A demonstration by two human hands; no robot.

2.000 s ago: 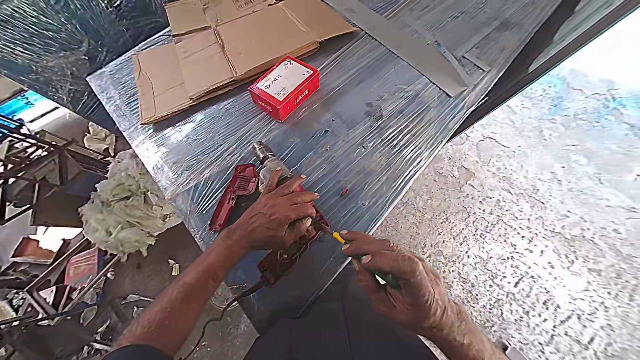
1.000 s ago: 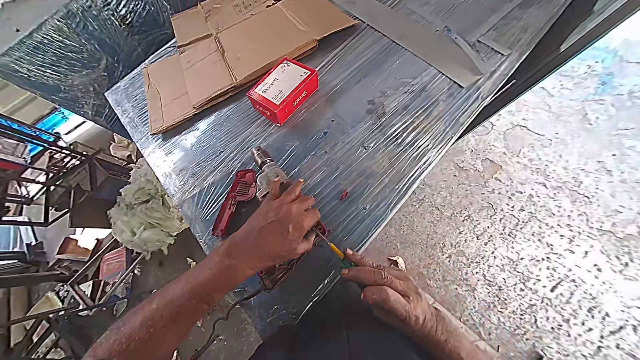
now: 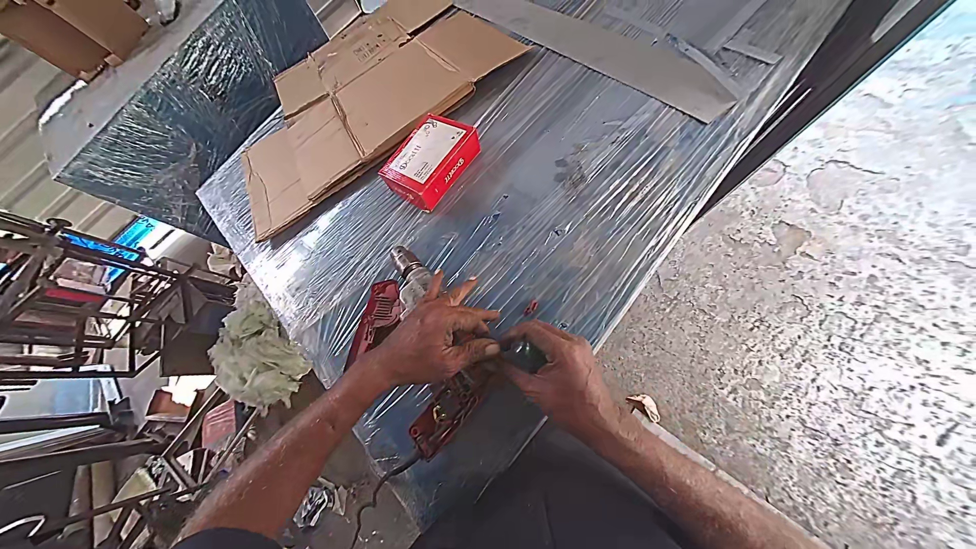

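An opened corded electric drill lies on the plastic-wrapped table, its metal chuck pointing up and left and its red handle half showing internal parts below my hands. Over the drill's middle is my left hand, thumb and forefinger close together near the tool's tip; whether they pinch anything is hidden. My right hand grips the dark green handle of a screwdriver, whose shaft is hidden. The detached red housing shell lies left of the chuck. A small red piece rests beyond my right hand.
A red box and flattened cardboard lie farther back on the table. A flat grey strip is at the back right. The black cord hangs off the near edge. Metal frames and fibrous stuffing stand left.
My right hand has come closer to my left hand, and the screwdriver's yellow part, visible before, is now hidden. The fingers of my left hand have spread over the drill.
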